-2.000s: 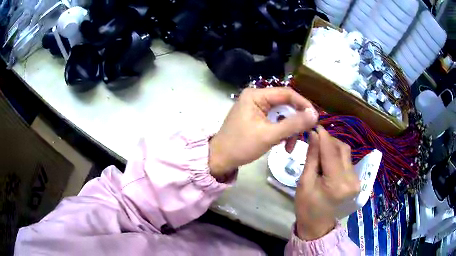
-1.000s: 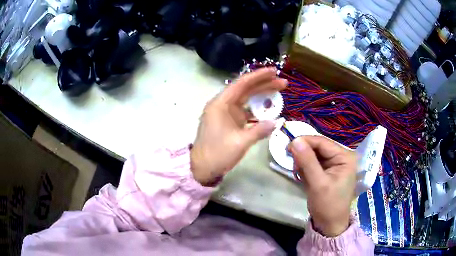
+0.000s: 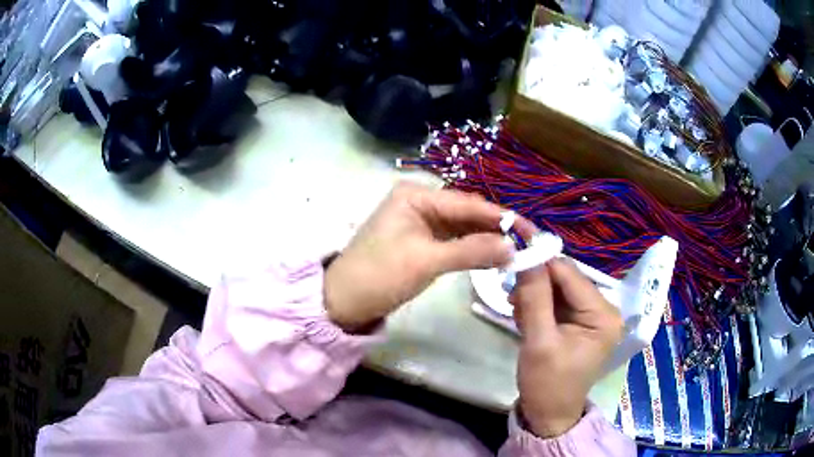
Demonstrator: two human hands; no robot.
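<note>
A small white round disc point(image 3: 538, 253), seen nearly edge-on, is between my hands. My right hand point(image 3: 564, 335) pinches its lower edge between thumb and fingers. My left hand point(image 3: 406, 254) comes in from the left, its thumb and finger closed on a small white plug point(image 3: 508, 221) right beside the disc; a short bit of dark wire shows there. Just behind my hands, a white bracketed housing point(image 3: 650, 290) rests on the bench, its round part partly hidden by my right hand and its flat plate tilted up at the right.
Red-and-blue wires point(image 3: 571, 210) lie behind my hands. Beyond them stands an open carton point(image 3: 607, 156) of white parts and small motors. Black shells point(image 3: 388, 107) are piled at the back, blue-and-white printed sheets point(image 3: 683, 384) at right, a large cardboard box point(image 3: 53, 330) at left.
The disc has turned from face-on in my left hand to edge-on in my right fingers. My left fingers have closed on the plug, and my hands have come together.
</note>
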